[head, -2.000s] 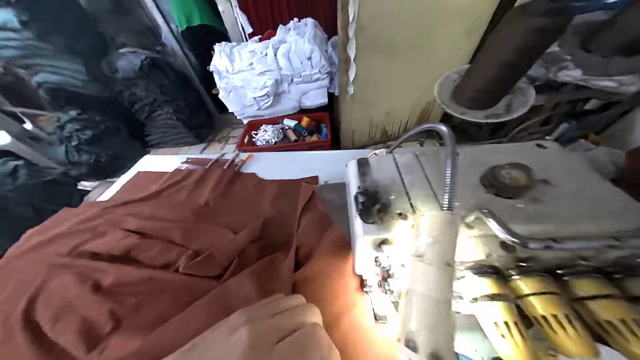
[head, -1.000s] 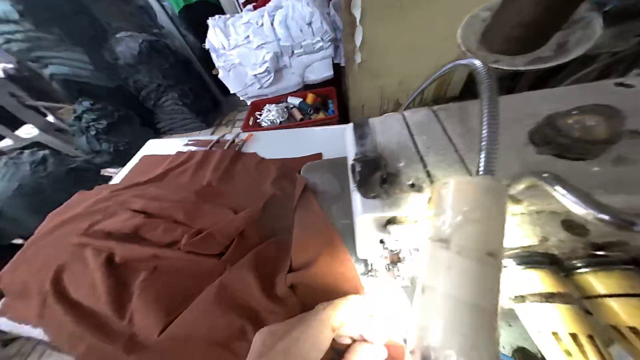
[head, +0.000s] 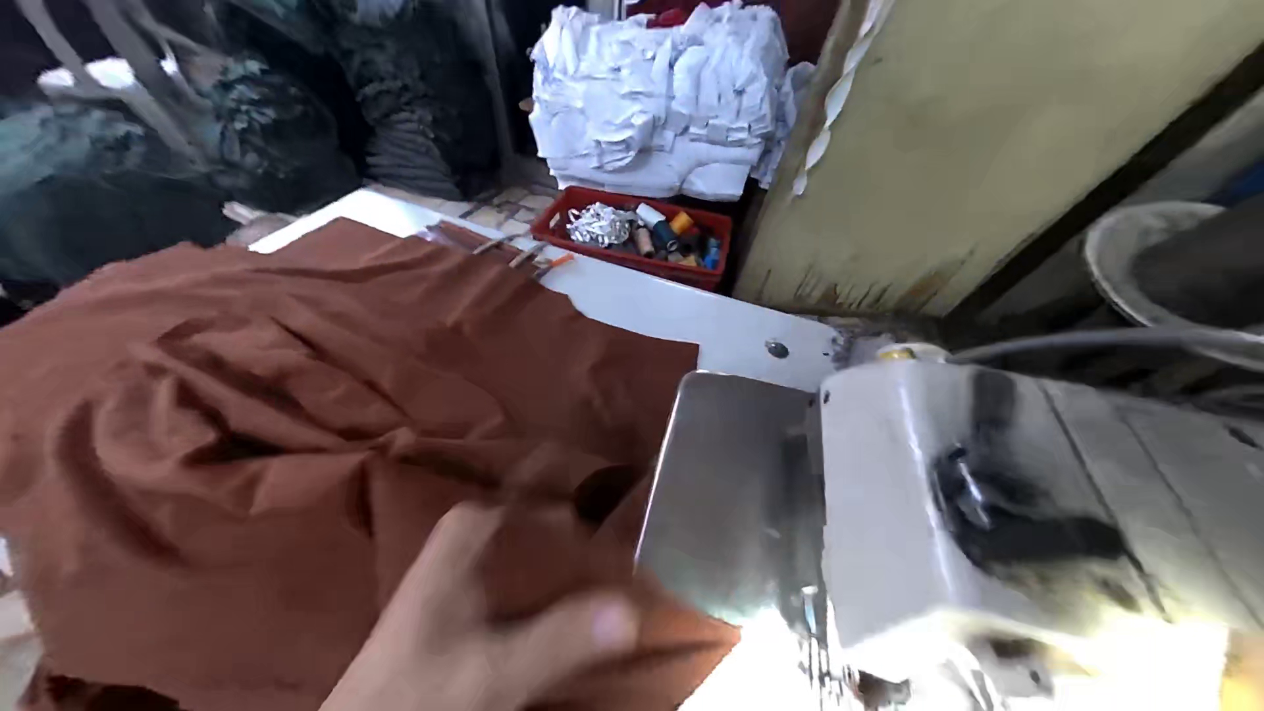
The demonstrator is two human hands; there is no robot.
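Observation:
A large piece of reddish-brown fabric (head: 326, 395) lies in folds over the white table at the left and centre. My left hand (head: 484, 622), blurred by motion, is at the bottom centre with fabric between its thumb and fingers; the fingertips are partly hidden by cloth. One corner of the fabric reaches the brightly lit needle area of a white industrial sewing machine (head: 889, 474) at the right. A smooth metal plate (head: 741, 484) lies beside the machine head, left of it. My right hand is out of view.
Scissors-like metal tools (head: 513, 252) lie at the table's far edge (head: 671, 306). Beyond it stand a red plastic basket (head: 632, 259) of thread spools and a pile of white cloth pieces (head: 662, 99). Dark garments (head: 286, 128) are heaped at the left, beside a yellowish wall (head: 948, 148).
My left hand has moved left, away from the lit needle area, where it was a second ago. More of the metal plate is uncovered than two seconds ago. The view has swung.

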